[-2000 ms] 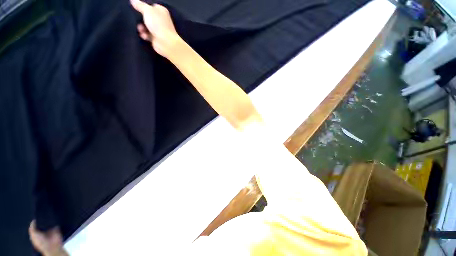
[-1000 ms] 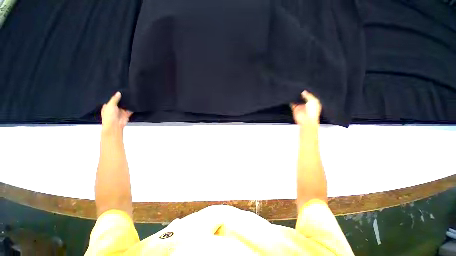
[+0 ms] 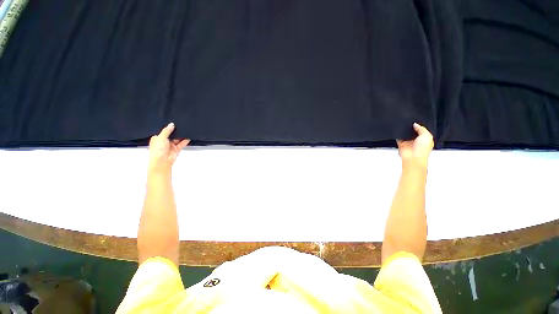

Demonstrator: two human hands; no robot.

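Note:
The black fabric ply [image 3: 294, 73] lies over the table, mostly flat between my hands, with folds at the right. Its near edge [image 3: 288, 144] runs nearly straight along the white underlay paper [image 3: 282, 196]. My left hand [image 3: 164, 146] pinches the edge left of centre, thumb on top of the fabric. My right hand [image 3: 418, 146] pinches the edge right of centre, beside the folds, thumb on top. The fingers under the fabric are partly hidden.
The brown wooden table edge [image 3: 282, 251] curves across the front. A pale tube with dark lettering [image 3: 8, 23] shows at the top left. The green floor [image 3: 116, 285] has scraps at the right and a brownish object [image 3: 52, 297] at the lower left.
The view has swung round to face the table squarely. Both hands have moved right along the edge. The raised fabric between them now lies flatter, its edge straighter.

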